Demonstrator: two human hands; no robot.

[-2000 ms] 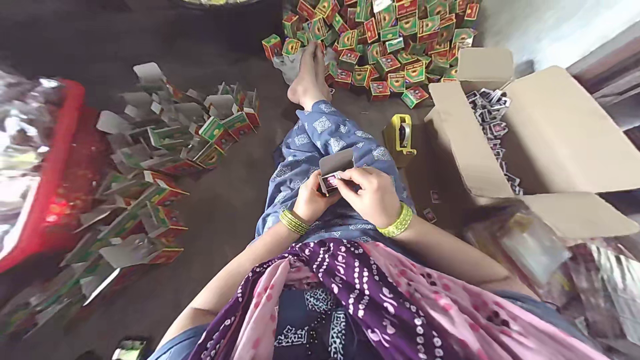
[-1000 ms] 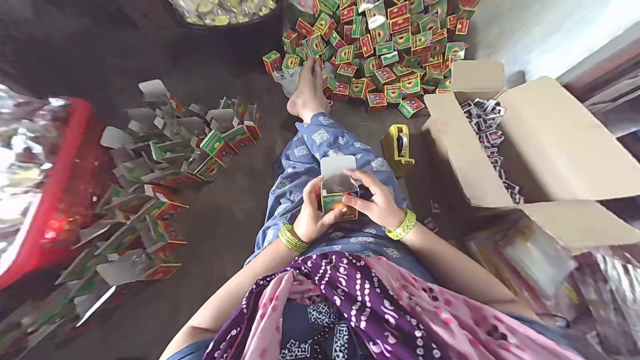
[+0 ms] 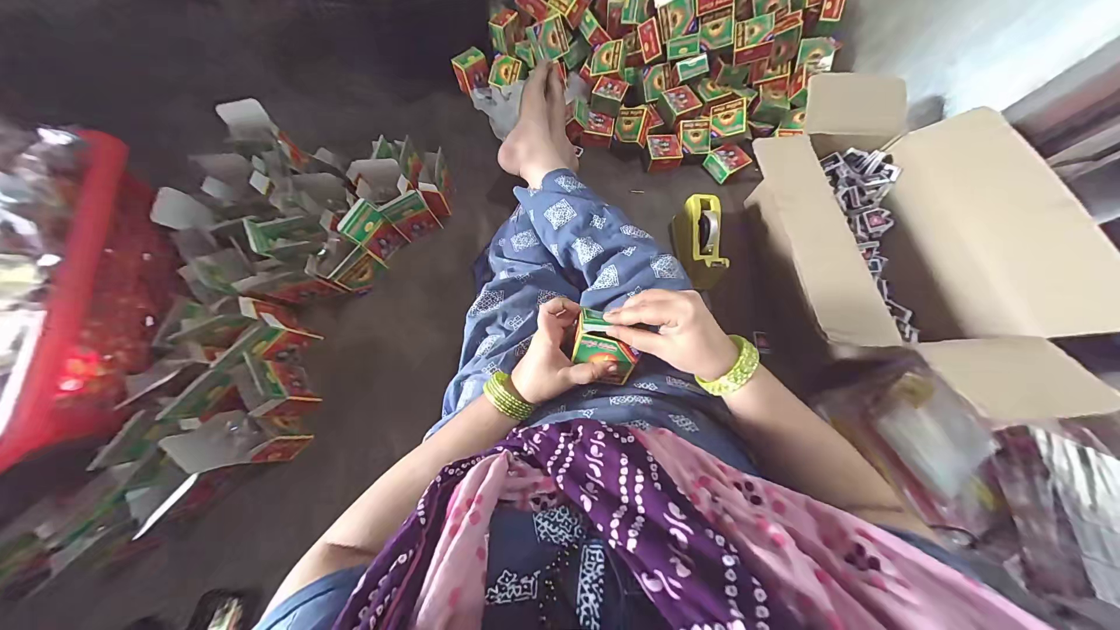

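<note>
A small green and red printed cardboard box (image 3: 604, 350) is held over my lap. My left hand (image 3: 553, 354) grips it from the left side, with the thumb across its printed front. The fingers of my right hand (image 3: 669, 328) lie on the top flap at its right; the flap appears folded over, though fingers partly cover it. Beyond my right hand, a yellow tape dispenser (image 3: 700, 232) rests on the floor beside my leg. Past my bare foot lies a heap of similar closed boxes (image 3: 678, 101).
Open-flapped boxes (image 3: 297, 236) stand in rows on the floor at left, beside a red plastic container (image 3: 66, 289). At right, a large open carton (image 3: 997, 219) holds many small dark pieces (image 3: 866, 219). Plastic packets (image 3: 927, 437) lie below the carton.
One second ago the box's pale top flap stood up; now it is down, with my right fingers on it. Two seconds ago my right fingers were at the box's opening.
</note>
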